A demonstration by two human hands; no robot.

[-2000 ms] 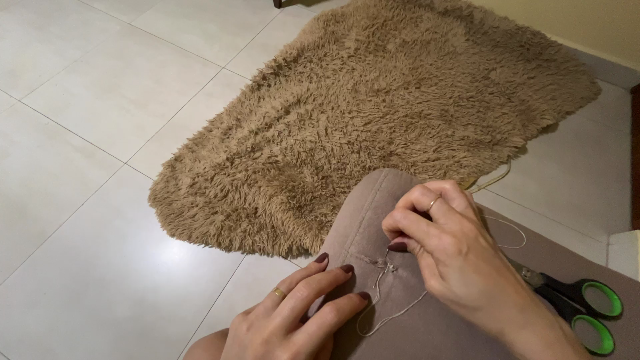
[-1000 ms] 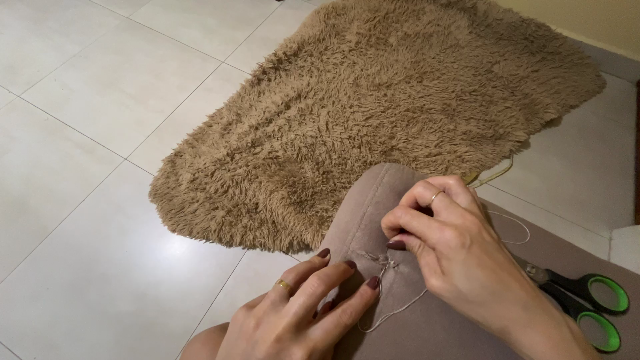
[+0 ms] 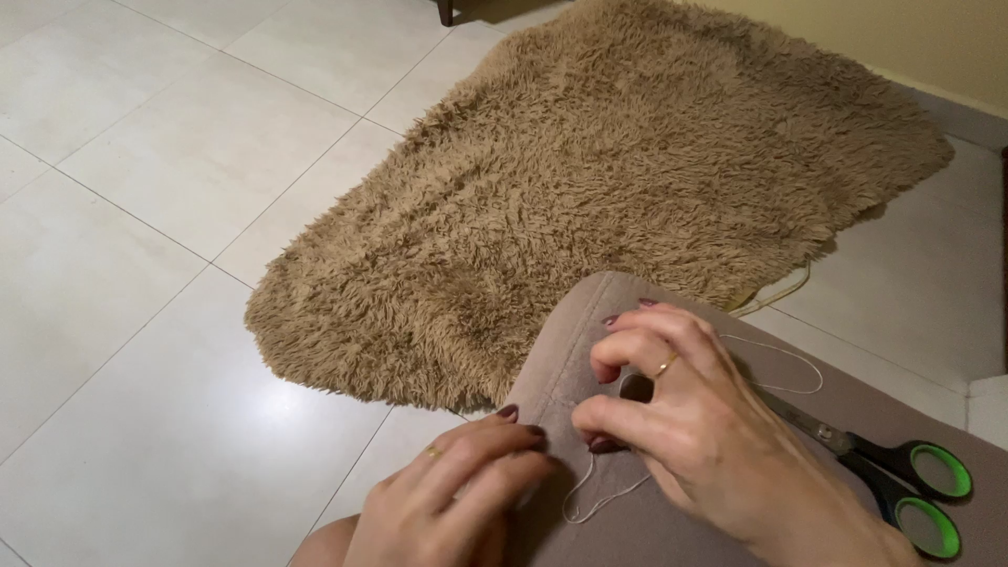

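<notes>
Greyish-mauve upholstery fabric point(image 3: 630, 291) with a stitched seam spans the lower middle and right. My left hand point(image 3: 465, 480) rests its fingertips on it, left of the seam. Over the fabric, my right hand point(image 3: 693, 425) is curled, thumb and forefinger apart with no object visible between them. Pale thread point(image 3: 579, 516) loops below its thumb, and another thread loop point(image 3: 819, 378) lies beyond the hand. Its thumb covers the spot where the thread meets the cloth. Scissors point(image 3: 827, 433) with black and green handles lie right of that hand, blades partly hidden. No needle can be made out.
A shaggy brown rug point(image 3: 551, 173) is spread over pale floor tiles point(image 3: 142, 331) beyond the upholstery. A pale cord point(image 3: 780, 295) shows at the rug's near right edge. At the top stands a dark furniture leg point(image 3: 446, 12), and a wall point(image 3: 945, 47) is at upper right.
My right hand's thumb and forefinger, earlier pinched together above the knotted thread, are now spread apart. That hand now covers the knotted spot. My left hand stays on the fabric.
</notes>
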